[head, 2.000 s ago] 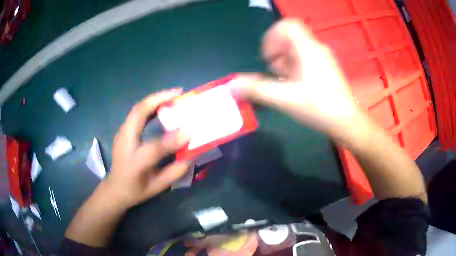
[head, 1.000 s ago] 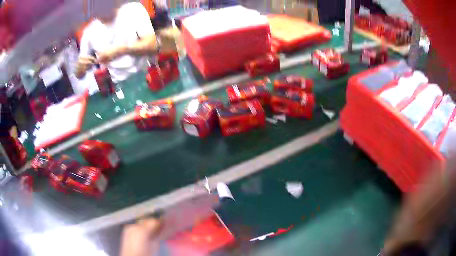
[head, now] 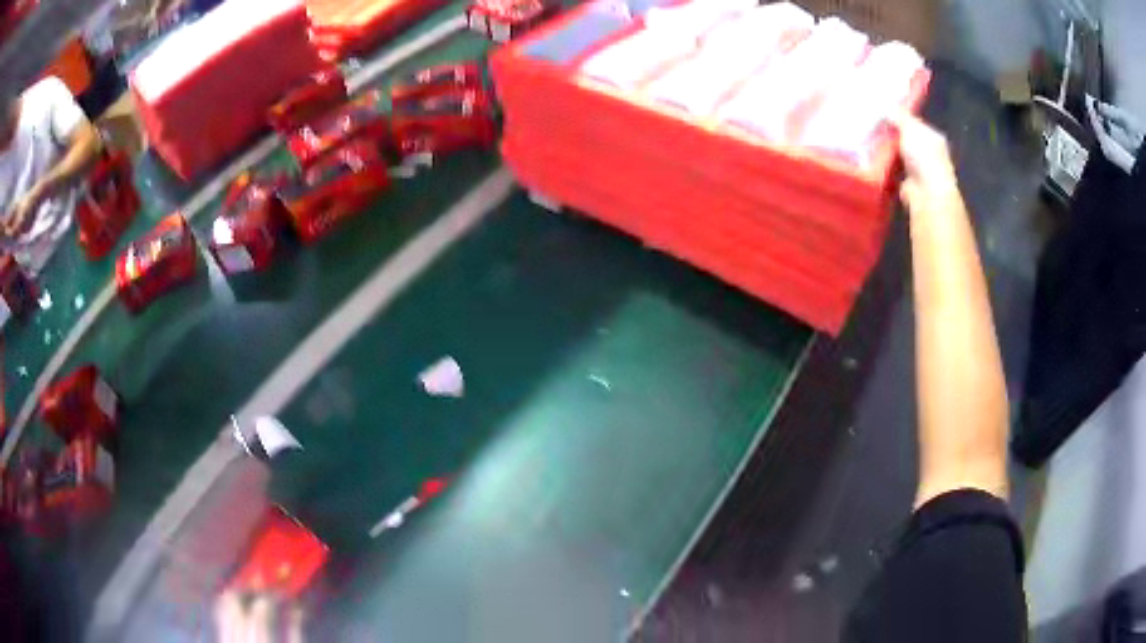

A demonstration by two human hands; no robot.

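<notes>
A tall red stack of trays (head: pixel 679 176) stands at the upper right of the green table. Its top tray holds rows of pale wrapped pieces (head: pixel 742 75). My right hand (head: pixel 921 153) is at the stack's right top corner, arm stretched out; its fingertips are hidden or blurred, so its grip cannot be told. My left hand (head: pixel 258 618) is cut off by the bottom edge and blurred. It is at the lower edge of an open red box (head: pixel 279 555) with a pale raised lid (head: pixel 224 509).
Beyond the grey rail (head: pixel 365 283), several red cartons (head: pixel 339 189) lie on the green belt. A white-topped red stack (head: pixel 226 75) stands farther back, near a person (head: pixel 50 151) in white. White scraps (head: pixel 442 377) and a red-white strip (head: pixel 412 505) lie on the table.
The view has swung right, so the tray stack now shows whole. My right arm now reaches out to the stack's far corner. My left hand stays by the open red box.
</notes>
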